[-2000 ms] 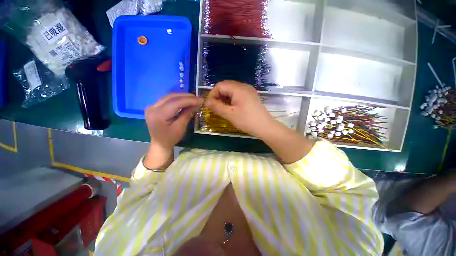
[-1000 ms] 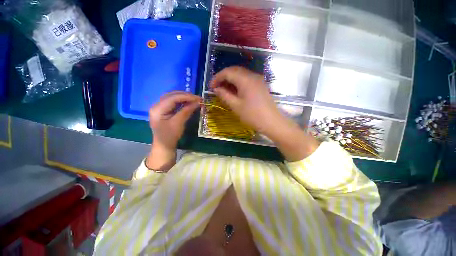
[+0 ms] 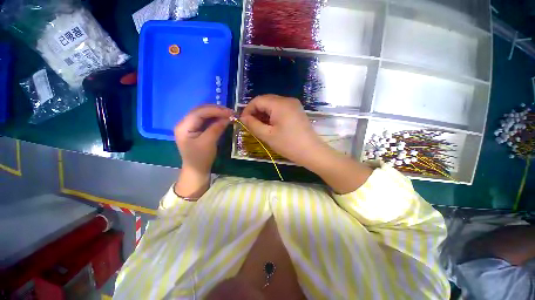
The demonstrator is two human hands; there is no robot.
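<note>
My left hand [image 3: 198,137] and my right hand [image 3: 281,126] meet fingertip to fingertip over the near left corner of the white divided tray [image 3: 366,88]. A yellow wire [image 3: 264,149] runs from my right fingertips and its tail hangs down towards my shirt. A tiny whitish piece, likely a connector housing [image 3: 233,118], shows at my left fingertips. Whether the wire's end is in it is too small to tell. More yellow wires [image 3: 252,147] lie in the compartment under my right hand.
Red wires [image 3: 283,23] and black wires [image 3: 278,79] fill the far left compartments. Wired connectors [image 3: 390,146] lie near right, and another pile [image 3: 516,130] on the bench. At left are the blue tray [image 3: 182,88], a black device [image 3: 107,111] and bags [image 3: 79,44]. Another person's arm [image 3: 498,237] shows lower right.
My right hand has come back to my left fingertips from slightly apart. The yellow wire's tail now hangs over the tray's near edge. The view has shifted slightly.
</note>
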